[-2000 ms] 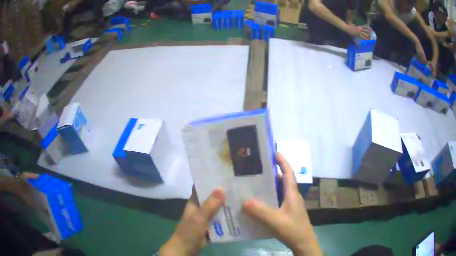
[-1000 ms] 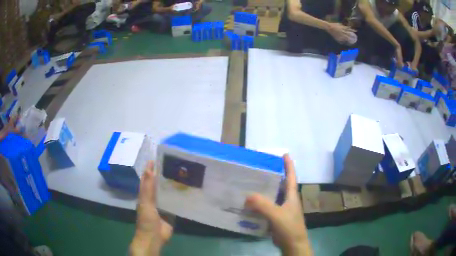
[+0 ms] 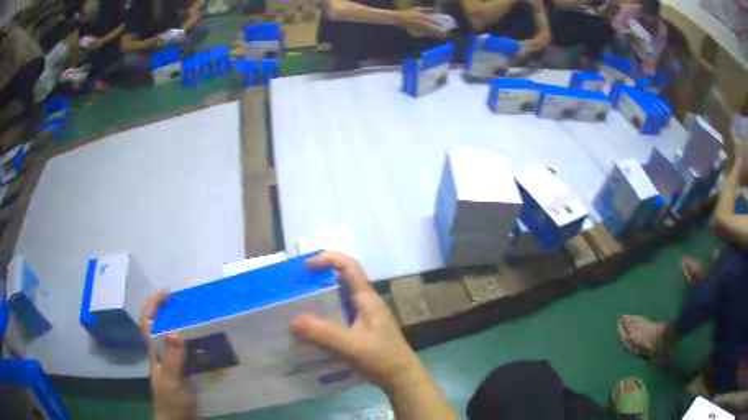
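Note:
A blue and white retail carton point(image 3: 262, 353) is held in front of me, its blue side up and its white picture face towards me, slightly blurred. My left hand point(image 3: 171, 353) grips its left end, with the thumb on the white face. My right hand point(image 3: 357, 324) grips its right end, fingers over the top edge and thumb on the white face. The carton's lower edge lies near the picture's bottom. Parts of other white cartons show just behind it.
White sheets point(image 3: 353, 164) lie on wooden pallets point(image 3: 418, 299). Standing cartons point(image 3: 480, 209) are at the right, and another carton point(image 3: 115, 299) is at the left. More blue cartons point(image 3: 517, 97) stand at the back right. People sit around; a sandalled foot point(image 3: 640, 335) is on the green floor.
The carton has turned from upright to lengthwise, blue side up, and moved left and down. The view has swung right, showing more cartons and a person at the right.

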